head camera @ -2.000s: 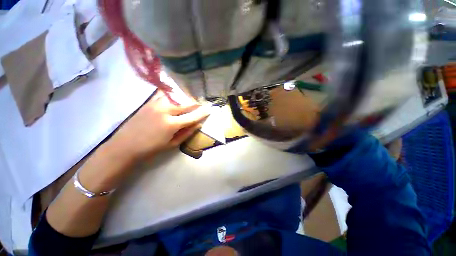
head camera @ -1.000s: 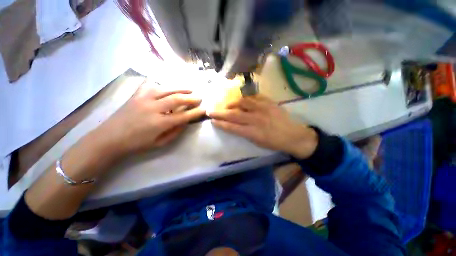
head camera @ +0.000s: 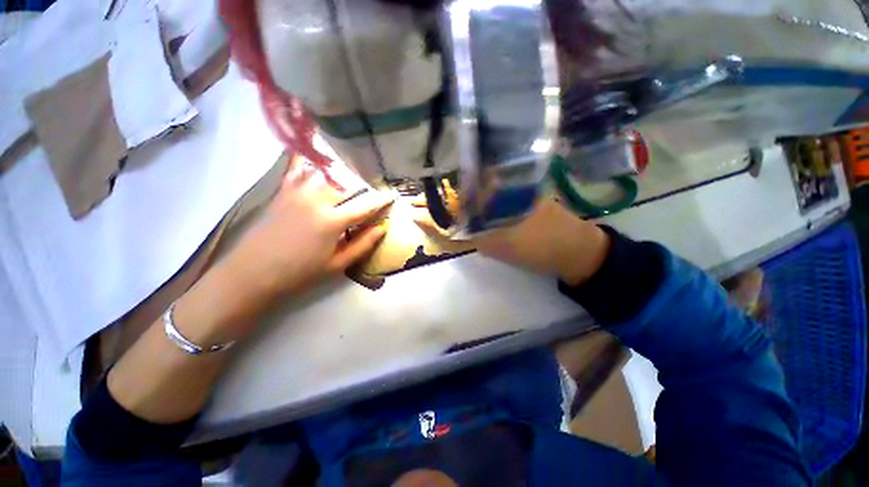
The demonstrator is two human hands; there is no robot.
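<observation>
The sewing machine head (head camera: 372,86) stands over the glaring needle area. My left hand (head camera: 305,224) lies left of the needle, fingertips at the presser foot; what lies under them is washed out by the light. My right hand (head camera: 534,238) is right of the needle, partly hidden behind the machine head, its fingertips near the needle. The yellowish needle plate (head camera: 400,252) shows between the hands. I cannot tell whether either hand grips a small fabric piece.
Whitish fabric panels (head camera: 143,238) with a brown piece (head camera: 81,133) lie at the left. Red thread (head camera: 276,105) hangs from the machine. Scissors with green and red handles (head camera: 596,202) lie at the right, partly covered. A blue basket (head camera: 819,333) is below the table's right end.
Compared with one second ago, the machine head covers more of my right hand and the scissors as the view has shifted. My fingertips stay near the needle; the white pointed piece seen earlier no longer shows.
</observation>
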